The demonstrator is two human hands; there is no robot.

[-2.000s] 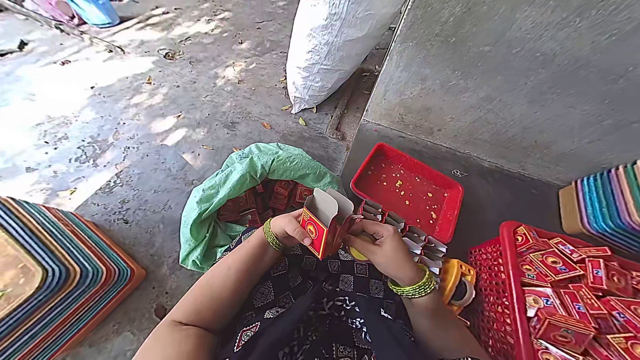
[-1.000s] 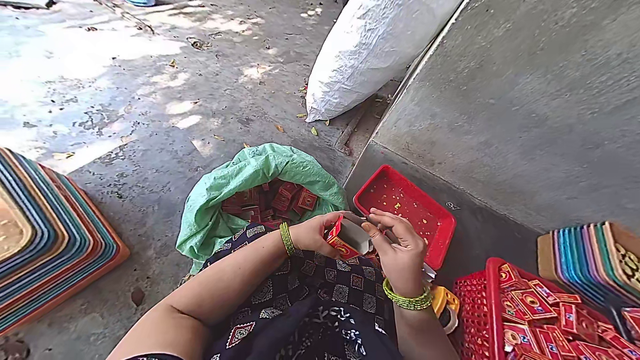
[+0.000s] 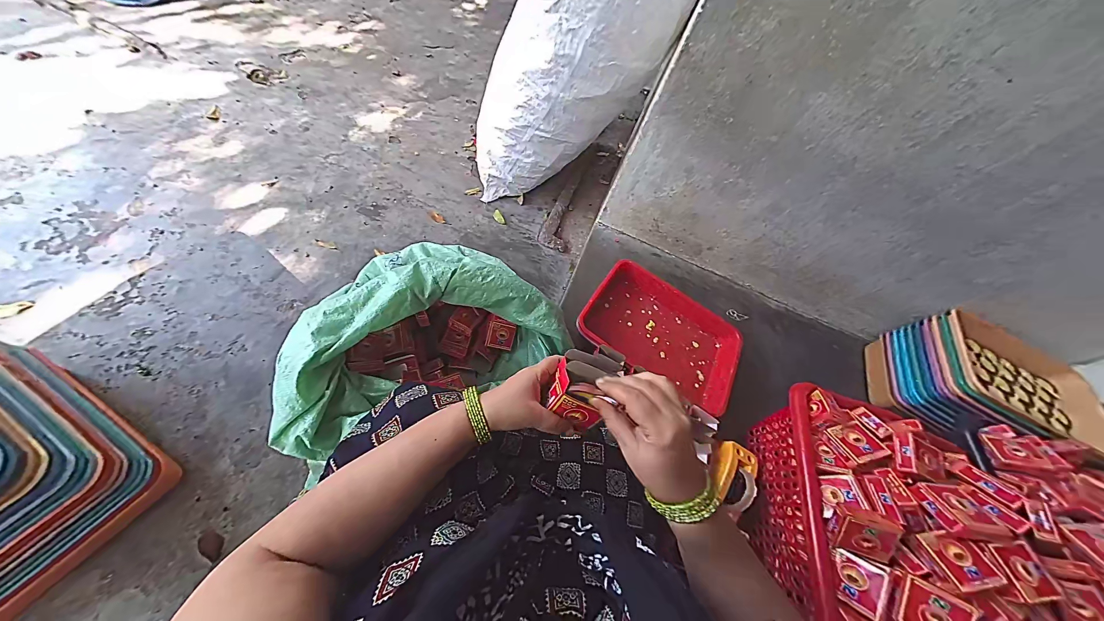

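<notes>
My left hand [image 3: 528, 398] grips a small red and yellow cardboard box [image 3: 573, 402] with its flaps raised. The fingers of my right hand [image 3: 651, 424] touch the box's opening from the right; whether they pinch anything is hidden. More boxes with grey flaps lie partly hidden behind my right hand. Beyond my left hand, a green woven sack [image 3: 414, 267] with a rolled-down rim holds many red boxes [image 3: 466, 332]. A red plastic tray [image 3: 733, 349] with yellowish crumbs lies just past my right hand. Near my right wrist is a yellow tape dispenser [image 3: 733, 464].
At the right, a red plastic basket [image 3: 806, 509] is heaped with small red boxes [image 3: 962, 556]. Behind it are stacked coloured trays [image 3: 927, 366], the front one holding small round things. Another tray stack [image 3: 112, 509] stands at left. A white sack [image 3: 561, 95] leans near the concrete wall [image 3: 880, 155].
My right hand has moved from above the box to its opening at the right side. The box's raised grey flaps show more plainly than one second ago.
</notes>
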